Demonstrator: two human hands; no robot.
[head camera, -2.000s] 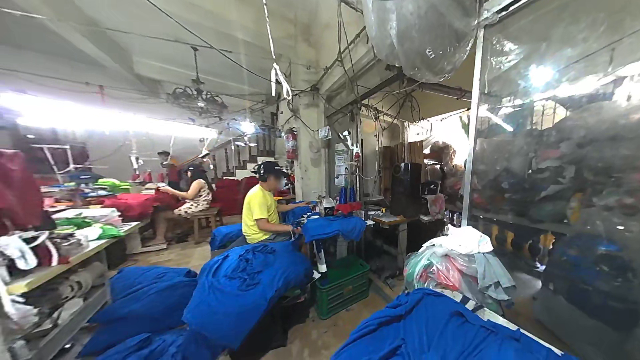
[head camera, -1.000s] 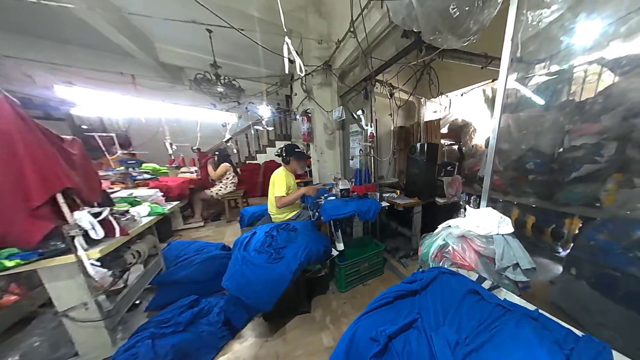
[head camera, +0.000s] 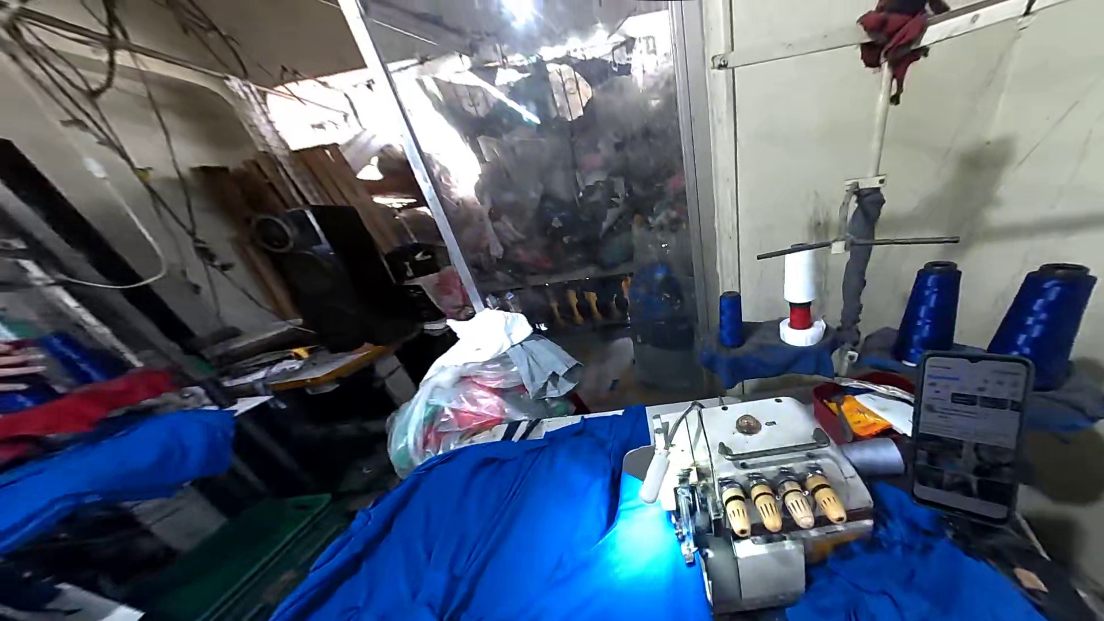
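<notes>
Neither of my hands shows in the head view. An overlock sewing machine (head camera: 776, 457) stands at the lower right, with several cream tension knobs on its front. Blue fabric (head camera: 483, 517) spreads over the table on its left and reaches up to the needle area, where a lamp lights it brightly. More blue fabric (head camera: 923, 561) lies bunched to the right of the machine. A smartphone (head camera: 972, 435) stands upright beside the machine with its screen lit. Behind it are large blue thread cones (head camera: 927, 315), a small blue spool (head camera: 730, 319) and a white thread cone (head camera: 799, 276).
A clear plastic bag (head camera: 466, 401) of cloth sits behind the table. At left are a green crate (head camera: 241, 552), blue fabric on another workstation and a black speaker (head camera: 323, 276). A metal thread stand (head camera: 862, 246) rises at right. A red container (head camera: 832, 414) holds small packets.
The view has swung far to the right and down. The sewing machine, thread cones and phone are now in sight, while the seated person in yellow has left the view.
</notes>
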